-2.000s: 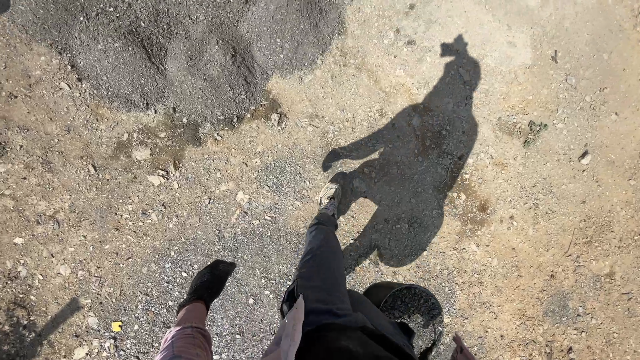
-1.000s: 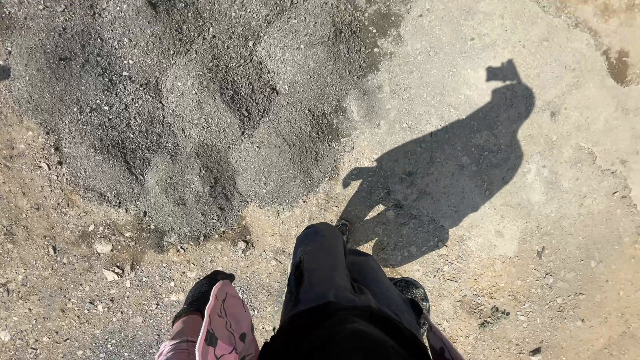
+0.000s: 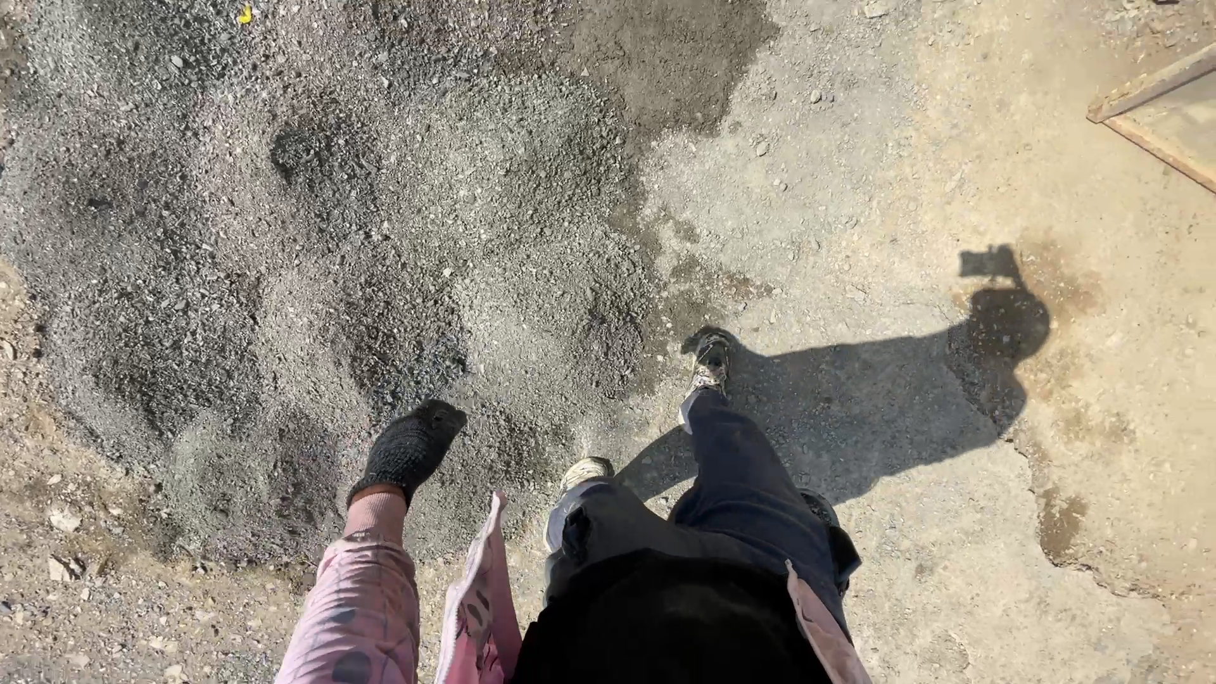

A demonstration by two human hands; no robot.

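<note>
My left hand, in a black knitted glove below a pink patterned sleeve, hangs over the lower part of a grey gravel heap. Its fingers look drawn together, and nothing shows in them. To the right of my legs, the dark rim of a round container shows from behind the dark blue trousers. A black shape next to that rim could be my right glove or part of the container; I cannot tell which. My right hand is not plainly seen.
My shoes stand at the heap's right edge, one ahead of the other. A wood-edged frame or board lies at the upper right. Loose stones lie lower left, and cracked hard ground lower right.
The view has moved forward along the ground, so the gravel heap now reaches my feet and the wooden edge has come into sight. My left hand has swung forward from the frame's lower part.
</note>
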